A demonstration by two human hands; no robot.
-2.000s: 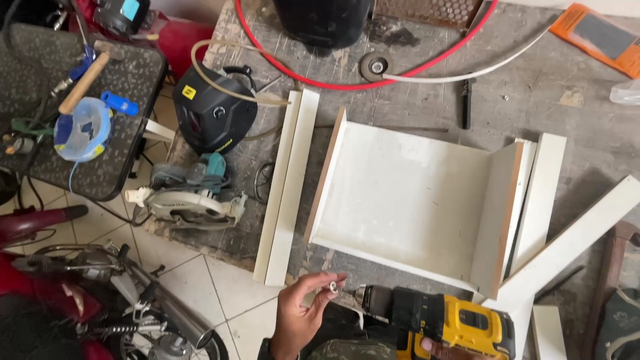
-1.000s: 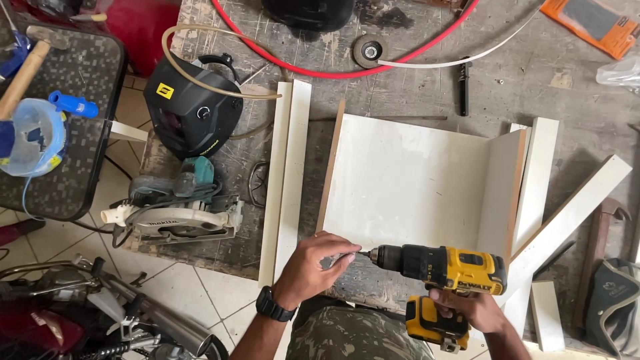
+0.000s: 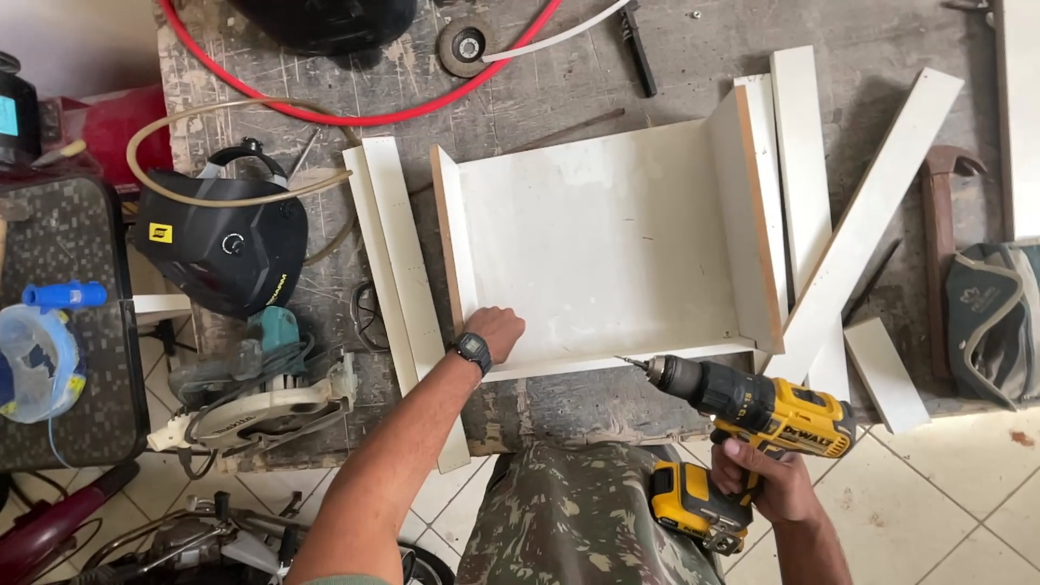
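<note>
My right hand (image 3: pixel 768 479) grips the handle of a yellow and black DeWalt cordless drill (image 3: pixel 756 406), its thin bit pointing left over the near edge of a white panel box (image 3: pixel 601 244). The box lies on the workbench, with raised side panels at left and right whose edges are brown. My left hand (image 3: pixel 494 331), with a watch on the wrist, is at the box's near left corner, by the left side panel (image 3: pixel 452 227). Its fingers are curled and mostly hidden, so whether it grips the panel or holds something small is unclear.
White strips (image 3: pixel 406 260) lie left of the box, and more strips (image 3: pixel 861 227) at its right. A welding helmet (image 3: pixel 223 236) and a Makita circular saw (image 3: pixel 268 406) are at the left. A red hose (image 3: pixel 390 119), a grinding disc (image 3: pixel 465 47) and a hammer (image 3: pixel 940 244) are on the bench.
My left hand has moved from the drill's tip to the box's near left corner. The drill, in my right hand, now shows a thin bit and points up and left.
</note>
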